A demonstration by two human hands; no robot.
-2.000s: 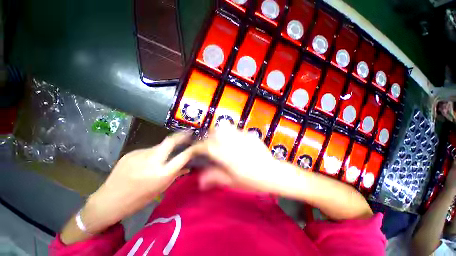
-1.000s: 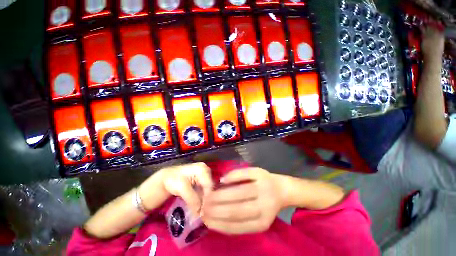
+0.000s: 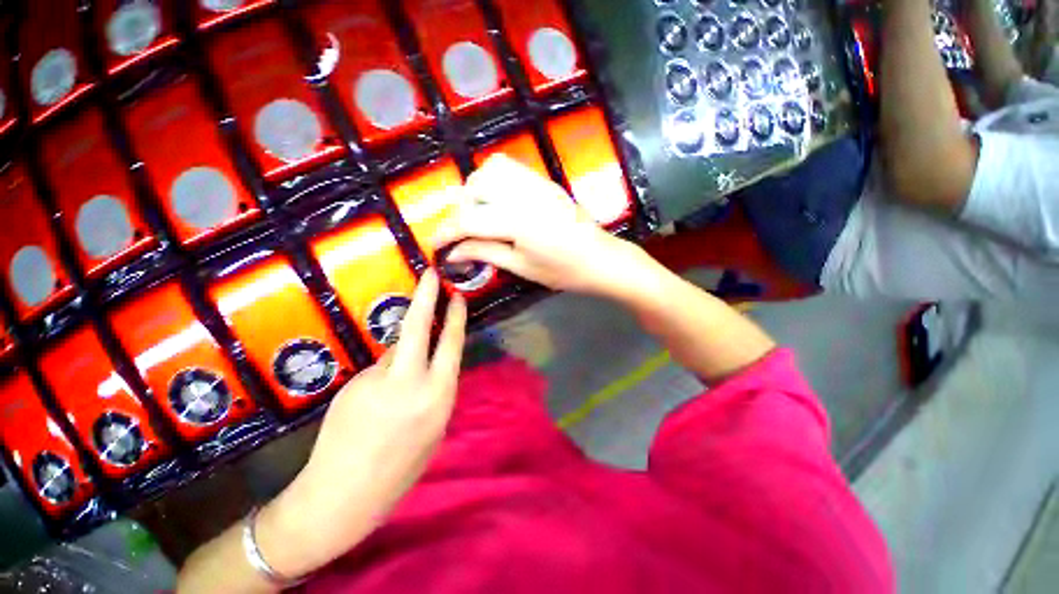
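A tray [image 3: 215, 447] of glossy red housings fills the left and centre. In its front row several housings have black-and-silver discs, such as one disc [image 3: 304, 366]. My right hand [image 3: 528, 232] reaches over a front-row housing, thumb and fingers close together on a dark disc [image 3: 469, 276] at its near end. My left hand [image 3: 377, 435], with a bracelet at the wrist, has two fingertips at the same housing's near edge. Its palm is turned down, so whether it holds anything is hidden. The two housings to the right, partly behind my right hand, show glare; the end one has a pale circle.
A clear sheet [image 3: 743, 75] with rows of discs lies on the dark green bench [image 3: 633, 70] right of the tray. Another person's arm [image 3: 923, 110] and pale sleeve are at the upper right. Clear crumpled film [image 3: 87, 569] shows at the lower left.
My hands have moved from near my body up to the tray's front row. The small clear piece with discs seen below my left hand is out of sight. The view has shifted right.
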